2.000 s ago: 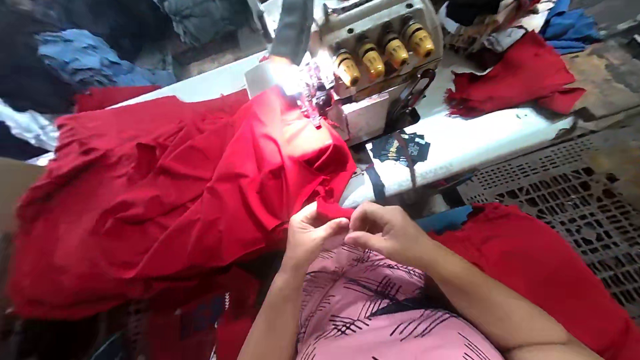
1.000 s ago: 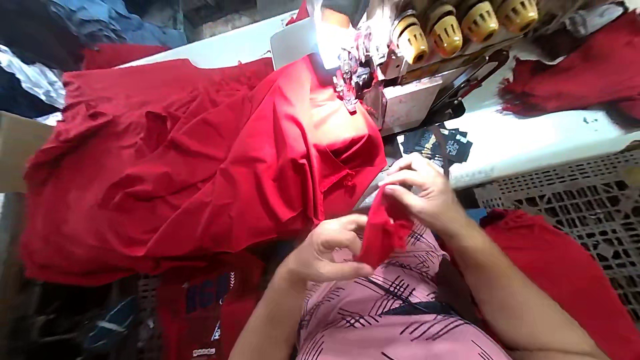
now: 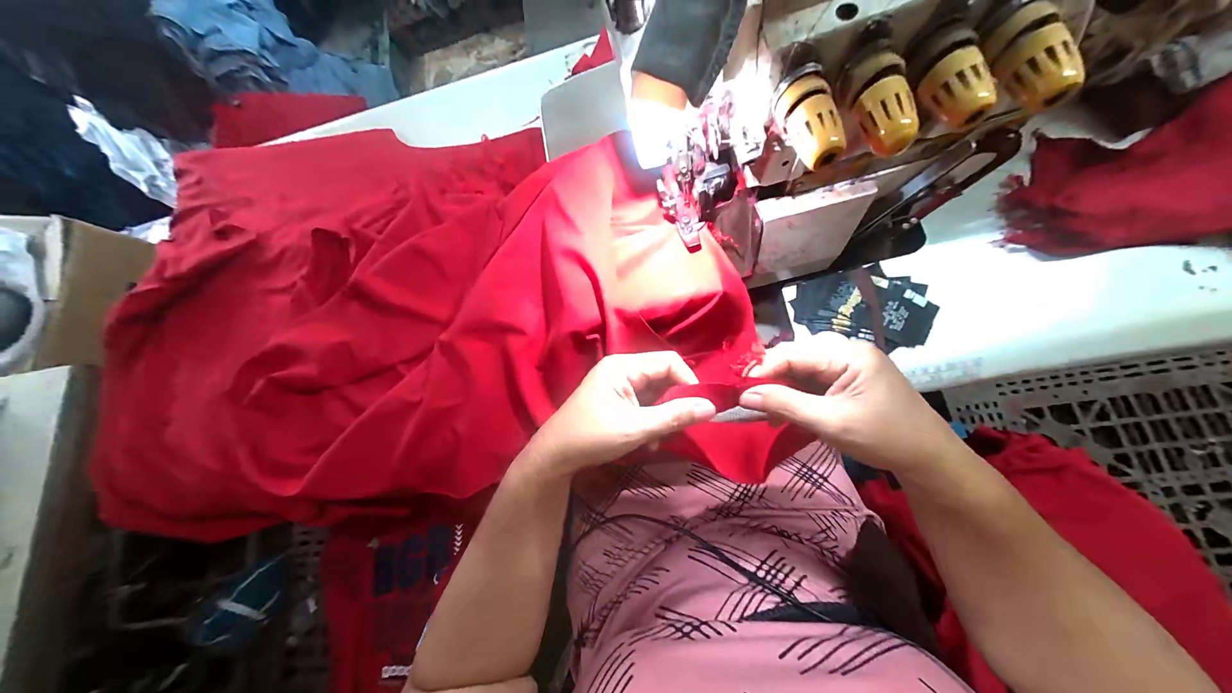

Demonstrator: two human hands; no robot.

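Observation:
My left hand [image 3: 626,409] and my right hand [image 3: 847,399] pinch the edge of a small red fabric piece [image 3: 746,445] between thumbs and fingers, in front of my body. Just beyond them, large red cloth [image 3: 404,318] spreads leftward from the presser foot [image 3: 688,217] of an industrial sewing machine [image 3: 813,226]. A lamp lights the cloth at the foot brightly. Whether the small piece joins the large cloth cannot be told.
Black labels [image 3: 866,306] with writing lie on the white machine table [image 3: 1078,298], right of the foot. More red fabric [image 3: 1136,178] lies at the far right. A plastic crate [image 3: 1116,404] stands at the right, with red cloth [image 3: 1068,520] beside it. A cardboard box [image 3: 91,289] is at the left.
One second ago my hands held the red piece upright and folded, the right hand higher; now they are side by side with its edge stretched between them. The view has shifted somewhat since the first frame.

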